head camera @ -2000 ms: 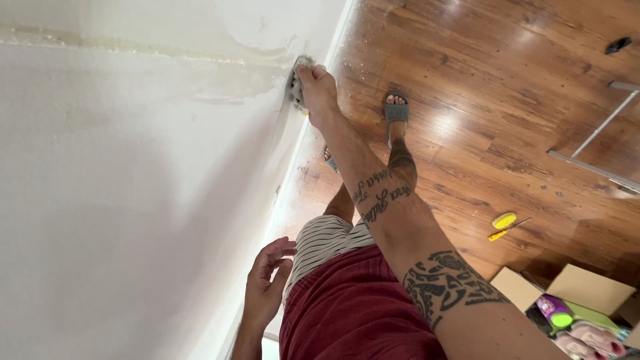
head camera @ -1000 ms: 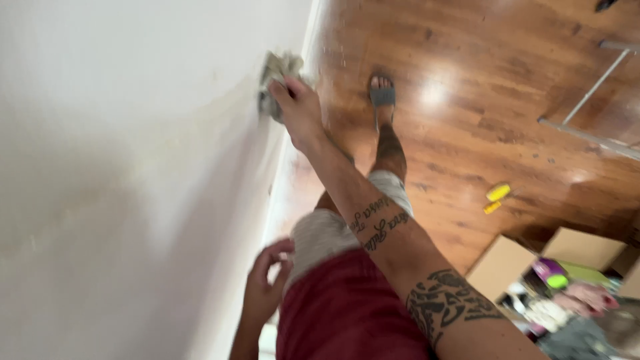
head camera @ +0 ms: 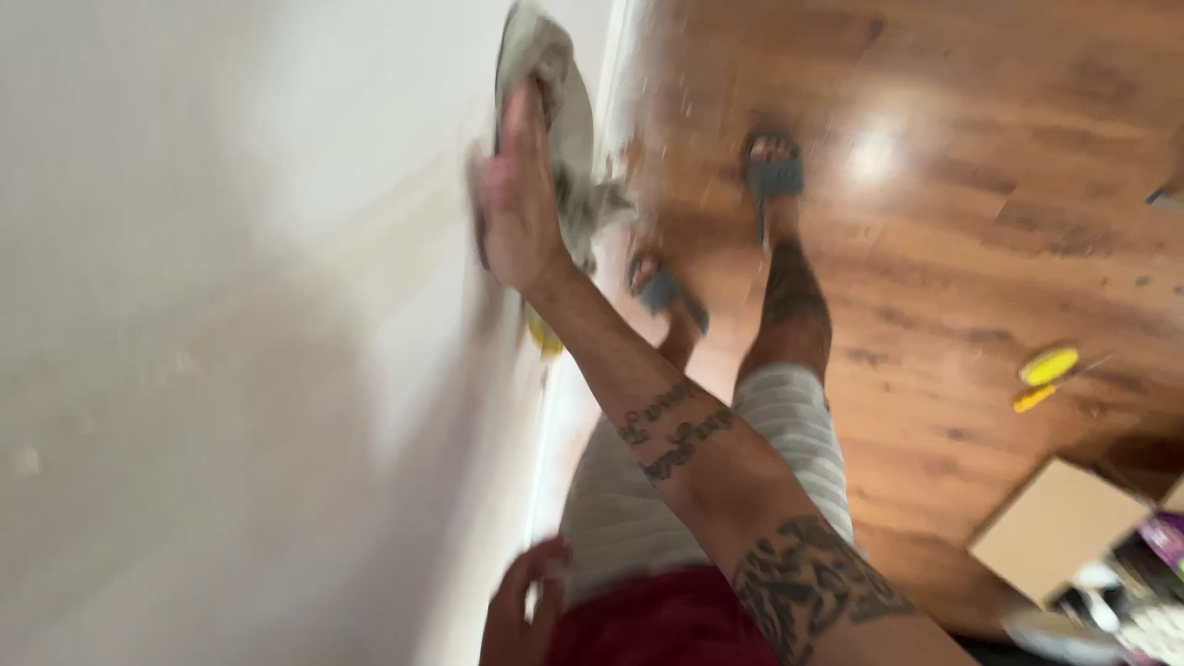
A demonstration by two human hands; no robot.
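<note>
My right hand [head camera: 518, 199] presses a crumpled, greyish damp-looking cloth [head camera: 569, 120] to the white wall [head camera: 231, 277], close to the baseboard. Its fingers are stretched out over the cloth and are blurred. Part of the cloth hangs loose beside the wrist. Below the wrist, partly hidden by the forearm, a yellow thing [head camera: 544, 335] shows near the baseboard; what it is, I cannot tell. My left hand [head camera: 532, 601] hangs low by the shorts at the bottom, fingers curled apart, holding nothing. A pale yellowish band runs diagonally over the wall.
On the wood-look floor [head camera: 925, 305] lie a yellow round object [head camera: 1050, 366] and a yellow-handled tool [head camera: 1036, 398]. An open cardboard box [head camera: 1059, 527] with mixed items stands at the lower right. My feet in grey slides [head camera: 775, 176] are beside the baseboard [head camera: 546, 444].
My right hand has gone from gripping the bunched cloth to lying flatter on it, with the cloth more spread out. My left hand stays low and empty. The view has shifted.
</note>
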